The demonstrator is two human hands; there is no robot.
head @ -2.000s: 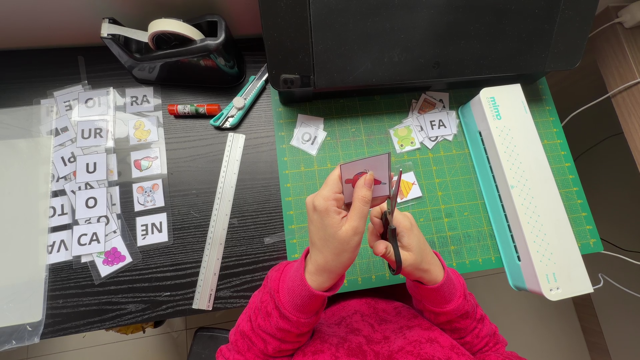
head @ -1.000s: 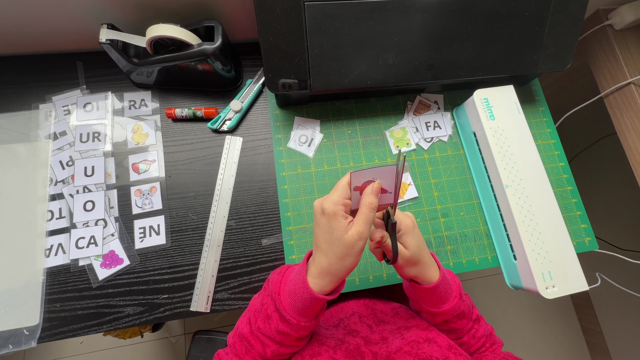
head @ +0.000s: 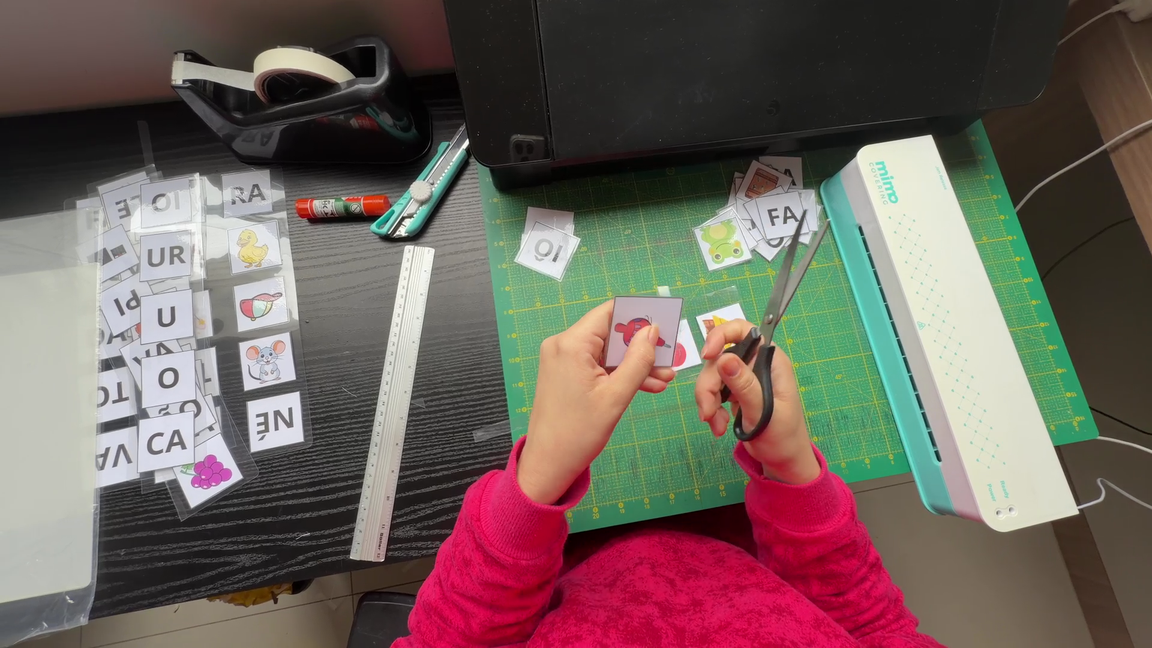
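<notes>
My left hand (head: 589, 391) pinches a small square picture card (head: 643, 333) with a red figure on it, thumb on its face. In my right hand (head: 756, 396) are black-handled scissors (head: 772, 315), blades slightly apart and pointing up and away, clear of the card. Beneath the hands lies a green cutting mat (head: 621, 477). Two more picture cards lie on it between and behind my hands, one with a yellow shape (head: 722, 319) and one partly hidden with a red shape (head: 686, 349). Farther back are a frog card (head: 722, 239) and a pile of letter cards (head: 779, 216).
A white and teal laminator (head: 967, 342) stands on the right, a black printer (head: 765, 72) at the back. On the left are a steel ruler (head: 391, 405), a teal utility knife (head: 421, 193), a glue stick (head: 342, 207), a tape dispenser (head: 315, 121), laminated cards (head: 270, 360) and plastic sheets (head: 45, 405).
The scissors, close beside the card's right edge before, have moved right with my right hand, away from the card. My left hand still holds the card.
</notes>
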